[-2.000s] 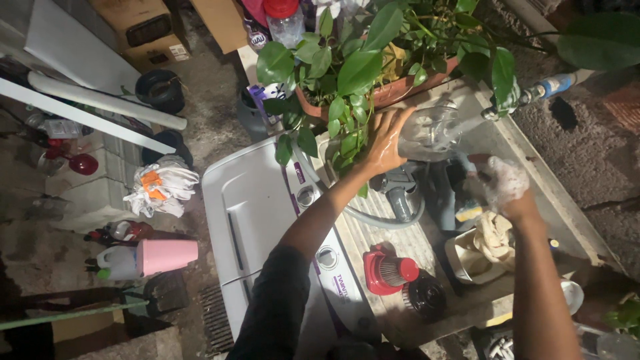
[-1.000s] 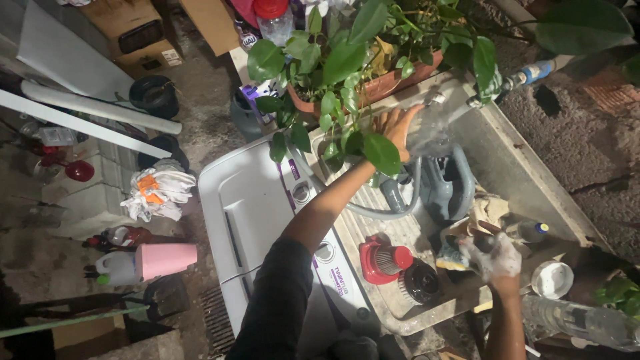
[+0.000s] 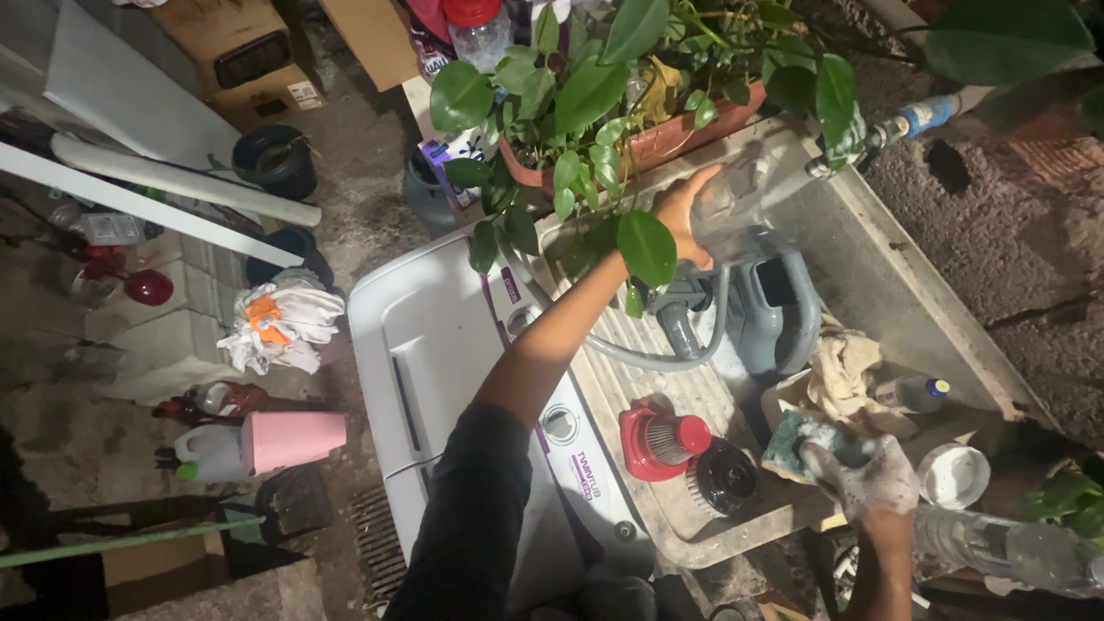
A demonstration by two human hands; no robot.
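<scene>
My left hand is on a clear plastic container under the running tap, at the top of the laundry sink; a leaf hides part of the wrist. My right hand, covered in suds, holds a green and yellow sponge at the sink's lower right. Near the sponge lies a beige cloth in a small tub. Between the hands sit a gray plastic vessel and a gray hose. A red filter part and a black round brush-like part rest on the ribbed washboard.
A white twin-tub washing machine adjoins the sink. A potted plant overhangs the sink's back edge. A small bottle with a blue cap, a white round tub and a large clear bottle stand at the right.
My right hand has moved down from near the clear container to the sink's lower right, where it now holds the sponge. My left hand stays at the clear container.
</scene>
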